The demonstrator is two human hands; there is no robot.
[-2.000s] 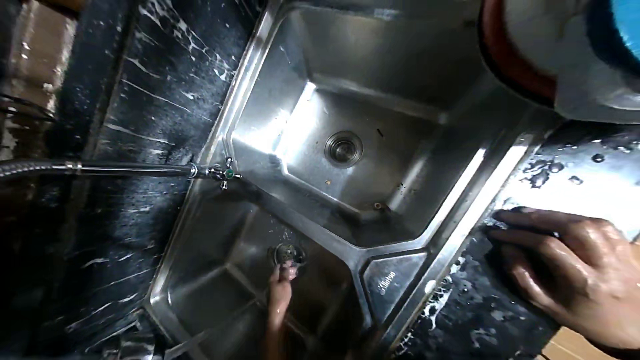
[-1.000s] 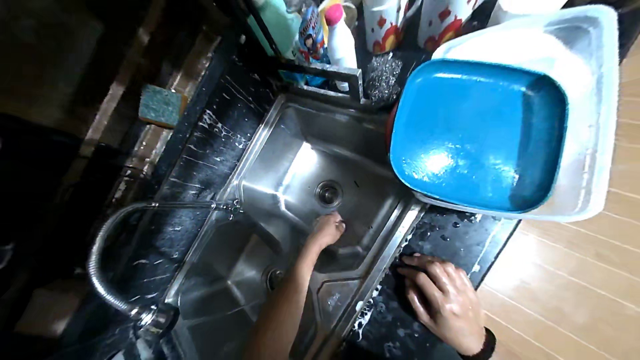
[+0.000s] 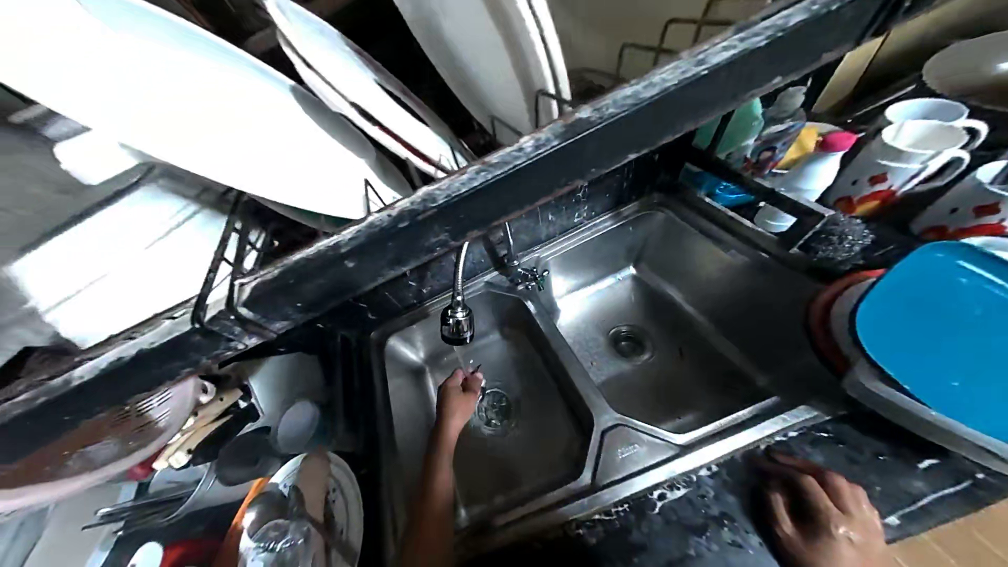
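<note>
My left hand is over the left basin of a stainless steel double sink, just below the faucet spout. Its fingertips pinch something small and dark, too small to name, and a thin stream of water falls onto them. The left drain lies just right of the hand. The right basin's drain shows bare metal with a few specks around it. My right hand rests on the wet black marbled countertop, its fingers bent, with nothing seen in it.
A dish rack with large white plates stands on a dark shelf across the top. Right are a blue square basin, patterned mugs, bottles and a steel scourer. Lower left, a plate holds utensils beside a pink colander.
My left hand has moved from the right basin to the left basin, under the spout. My right hand stays on the countertop. The view has shifted widely, bringing in the shelf and plates.
</note>
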